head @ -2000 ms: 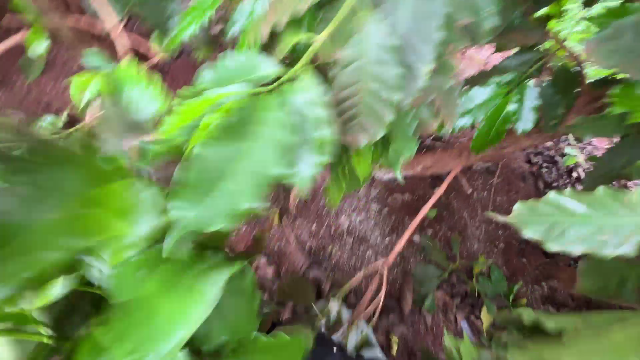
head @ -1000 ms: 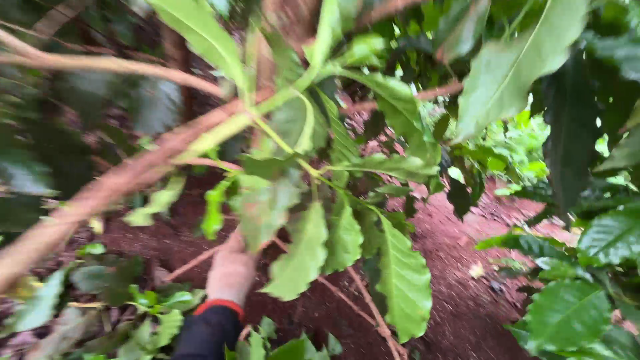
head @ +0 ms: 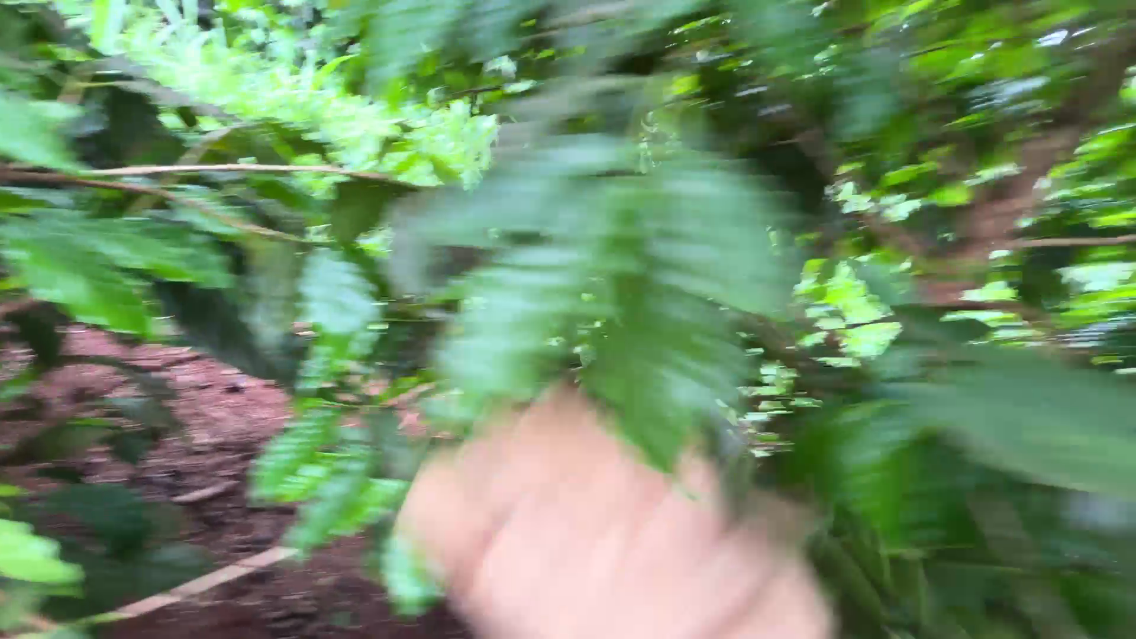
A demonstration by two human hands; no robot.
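Observation:
Large and badly blurred, my right hand (head: 603,532) reaches up from the bottom middle of the view. Its fingertips lie among or behind broad green leaves (head: 621,302) with wavy edges, which hang in front of it. The blur and the leaves hide whether the fingers hold a leaf or stem. My left hand is not in view.
Thin woody branches (head: 240,169) cross the upper left. Reddish-brown soil (head: 222,417) shows at the left, with a pale stick (head: 204,581) low down. Dense foliage (head: 1003,417) fills the right side, close to the camera.
The view has swung strongly. A hand with a dark sleeve and red cuff showed low among the branches one second ago; now a hand appears much closer, at the bottom middle.

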